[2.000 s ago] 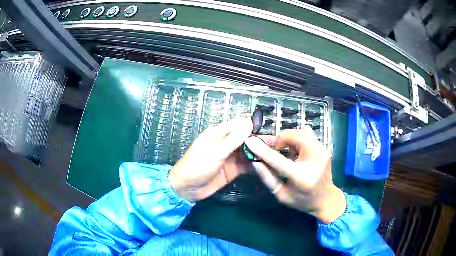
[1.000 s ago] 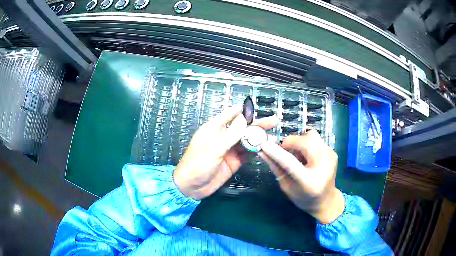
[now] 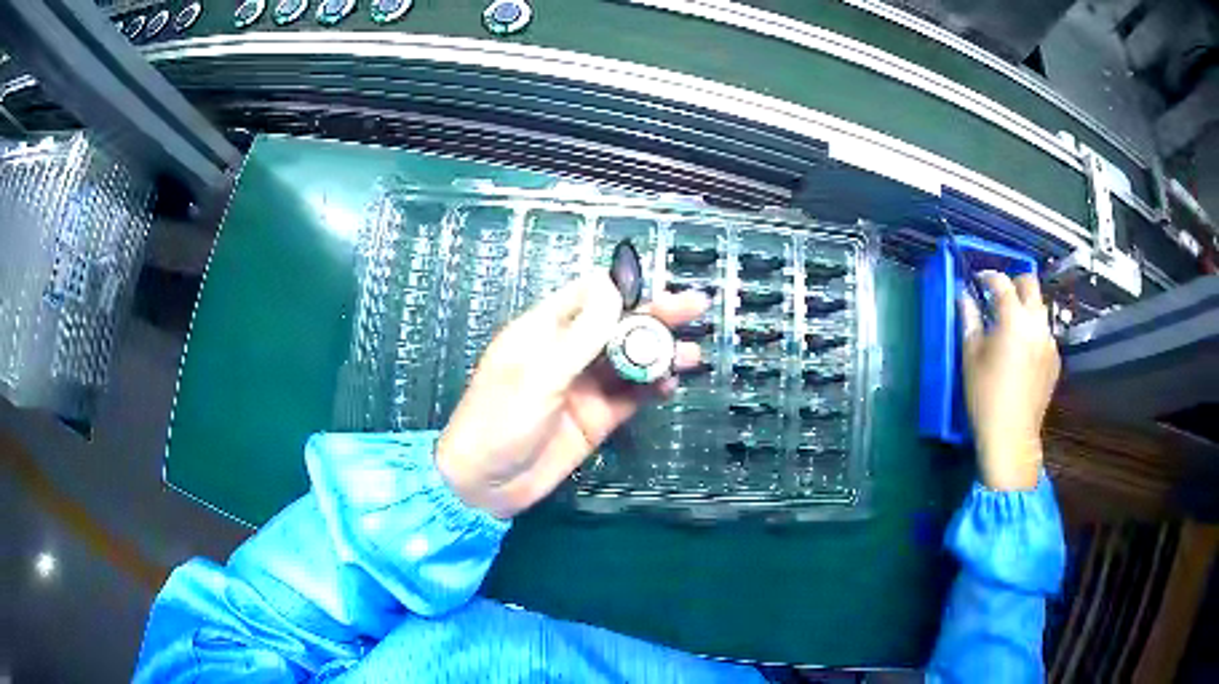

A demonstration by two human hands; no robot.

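My left hand (image 3: 542, 388) holds two round units above the blister tray. One round unit (image 3: 642, 349) lies on the fingers with its pale ring and white centre up. The other, a dark disc (image 3: 626, 274), stands on edge by the thumb. The clear blister tray (image 3: 864, 401) lies on the green mat; its right columns show rows of black edges, its left columns look clear. My right hand (image 3: 1009, 361) is at the blue parts bin (image 3: 944, 350), fingers over its inside beside a thin dark item (image 3: 965, 254). Whether the fingers grip anything is hidden.
The green conveyor belt (image 3: 642, 38) runs across the back with several discs spaced along it. A stack of clear trays (image 3: 60, 274) stands at the far left. A grey post (image 3: 127, 94) rises at upper left. Brown cardboard edges (image 3: 1116, 601) show at lower right.
My right hand has left the pale-ringed unit and moved right to the blue bin. My left hand has shifted slightly left and still holds both units. More of the tray's right columns shows.
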